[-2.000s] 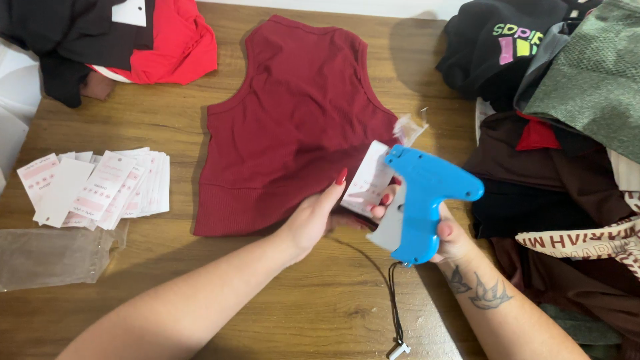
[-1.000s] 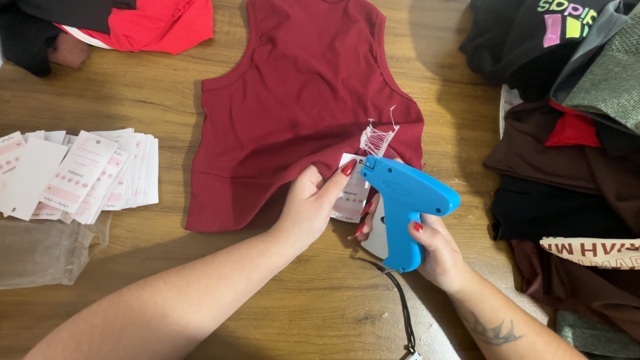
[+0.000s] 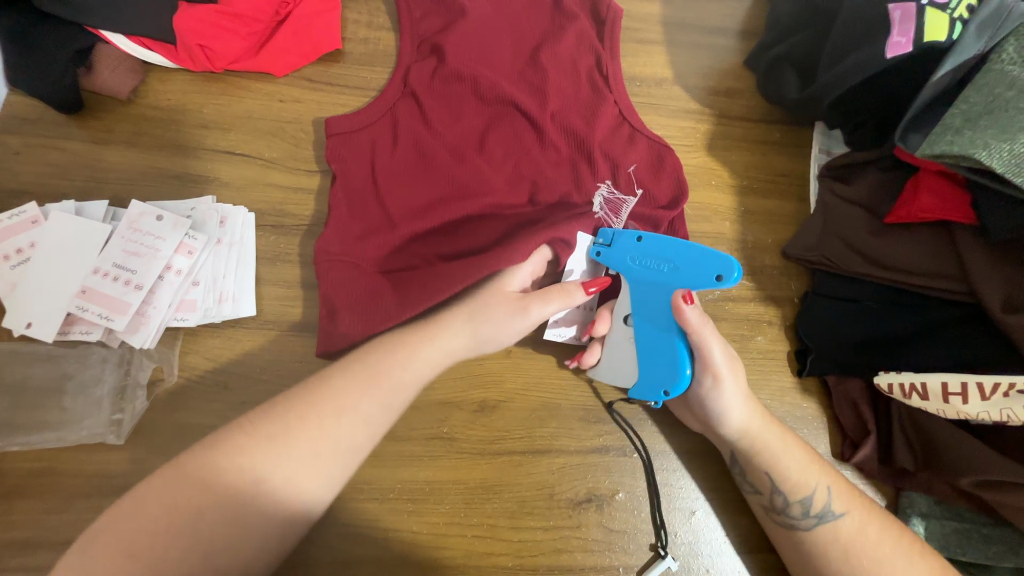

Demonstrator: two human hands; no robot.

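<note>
A dark red ribbed sleeveless top (image 3: 480, 184) lies on the wooden table. At its lower right edge my left hand (image 3: 532, 300) pinches a white and pink paper hang tag (image 3: 570, 316), together with what looks like the hem. My right hand (image 3: 708, 360) grips a blue tagging gun (image 3: 660, 304) by its handle, with fingers around the grey trigger (image 3: 618, 348). The gun's nose meets the upper part of the tag; whether the needle is through it cannot be seen. A clip of white plastic fasteners (image 3: 616, 204) sticks up from the gun, and a black cord hangs below.
Loose paper tags (image 3: 136, 264) are piled at the left, above a clear plastic bag (image 3: 72, 396). Red and black garments (image 3: 256, 36) lie at the top left. A heap of dark folded clothes (image 3: 904, 240) runs down the right side of the wooden table (image 3: 448, 480).
The gun's nose, apart from the tag's top two seconds ago, is now against it. My left thumb has shifted on the tag toward the gun. The view has moved closer.
</note>
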